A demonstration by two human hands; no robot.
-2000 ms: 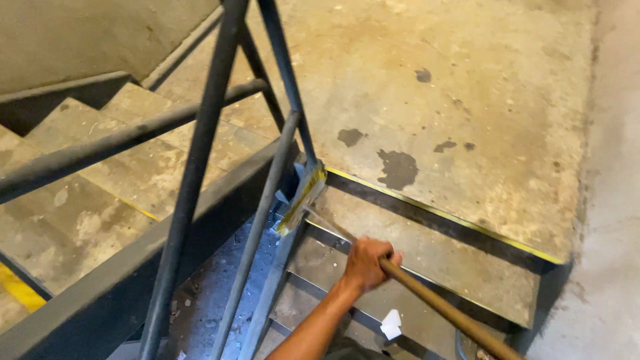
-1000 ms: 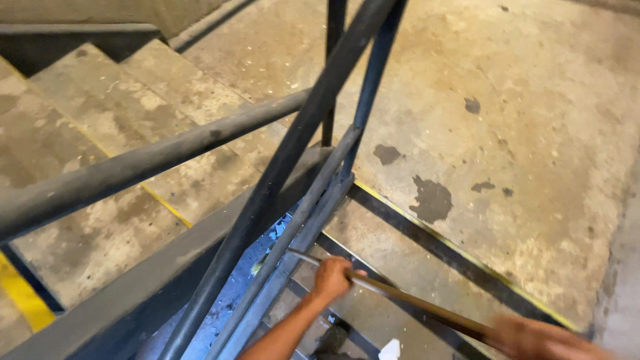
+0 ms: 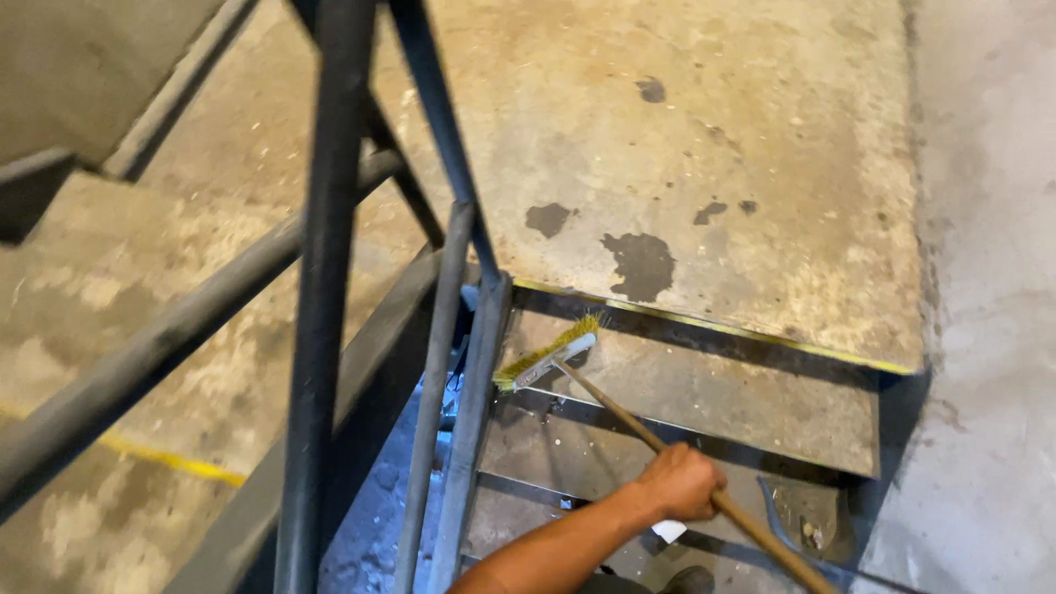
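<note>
My left hand [image 3: 681,483] is closed around the wooden handle of a push broom [image 3: 557,360], with the forearm rising from the bottom edge. The broom head, yellow-green bristles on a pale block, rests at an angle on the top step [image 3: 709,388] below the landing, near the blue-grey side stringer. The handle slants down to the right and leaves the frame. My right hand is out of view. A scoop that looks like a dustpan [image 3: 813,520], with bits of debris at it, lies on a lower step to the right of my left hand.
Dark metal railings [image 3: 318,289] cross the left side in front of another stair flight [image 3: 124,346]. The stained landing [image 3: 767,148] has a yellow edge. A grey wall [image 3: 990,330] borders the right. A white scrap [image 3: 670,530] lies below my left hand, near a shoe [image 3: 691,580].
The broom head, at the stringer two seconds ago, is now on the top step. My right hand, blurred at the handle one second ago, is out of view. The view has shifted.
</note>
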